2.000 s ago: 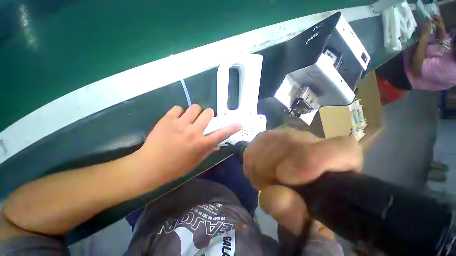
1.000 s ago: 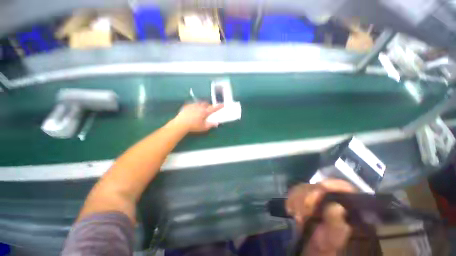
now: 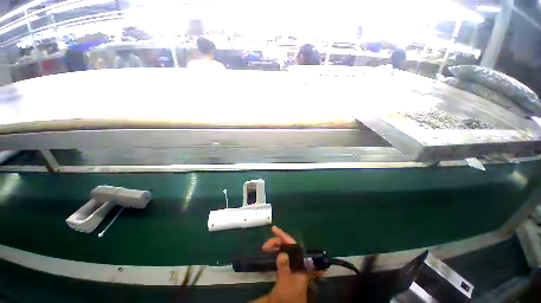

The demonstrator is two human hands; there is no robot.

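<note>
A white plastic housing (image 3: pixel 240 218) lies on the green conveyor belt ahead, its barrel across and its loop handle pointing away. A thin pale lead with a small knob end sticks up left of the handle. My right hand (image 3: pixel 290 266) is wrapped around the black electric screwdriver (image 3: pixel 255 262), just below and right of this housing and not clearly touching it. The screwdriver lies sideways over the near belt rail, cord leaving to the right; its bit is not clear. My left hand is out of view.
Another white housing (image 3: pixel 108 206) lies on the belt at left. The screw feeder (image 3: pixel 438 280) stands at lower right, cut off by the edge. An overhead shelf (image 3: pixel 225 139) spans beyond the belt, with small parts at its right. People appear behind.
My left hand has let go of the housing on the belt and left the view. The camera view has tilted up. My right hand still holds the screwdriver, now nearer the belt rail.
</note>
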